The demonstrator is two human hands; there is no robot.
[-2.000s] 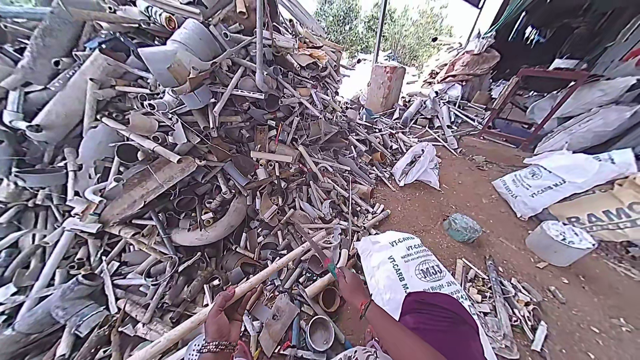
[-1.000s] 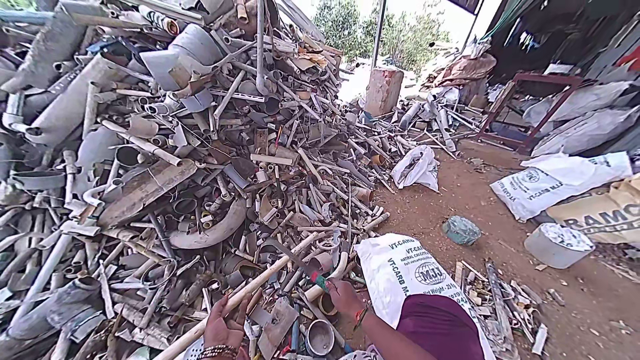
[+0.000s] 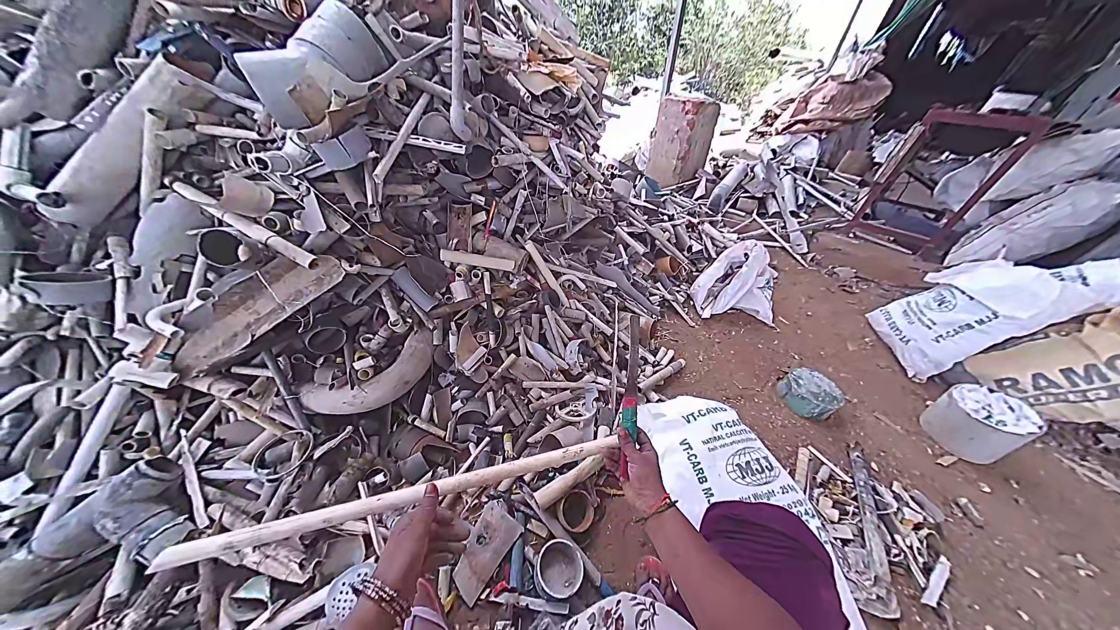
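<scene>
A long pale plastic pipe point(image 3: 350, 510) slants across the front of the view, its right end near my right hand. My left hand point(image 3: 426, 535) is under the pipe with its fingers apart; whether it bears the pipe's weight is unclear. My right hand point(image 3: 641, 468) is closed on the green and red handle of a machete-like blade point(image 3: 631, 385), which points upward beside the pipe's end. A white printed sack point(image 3: 700, 437) lies under and beside my right forearm.
A tall heap of scrap pipes point(image 3: 385, 262) fills the left and middle. At the right are a white bag point(image 3: 737, 282), a green bundle point(image 3: 810, 393), a white bucket point(image 3: 982, 423), printed sacks point(image 3: 945, 319), a reddish frame point(image 3: 989, 122) and pipe scraps point(image 3: 875, 525).
The blade has swung from pointing left over the pipe to upright at its right end. My left hand has moved right, and its fingers now show below the pipe.
</scene>
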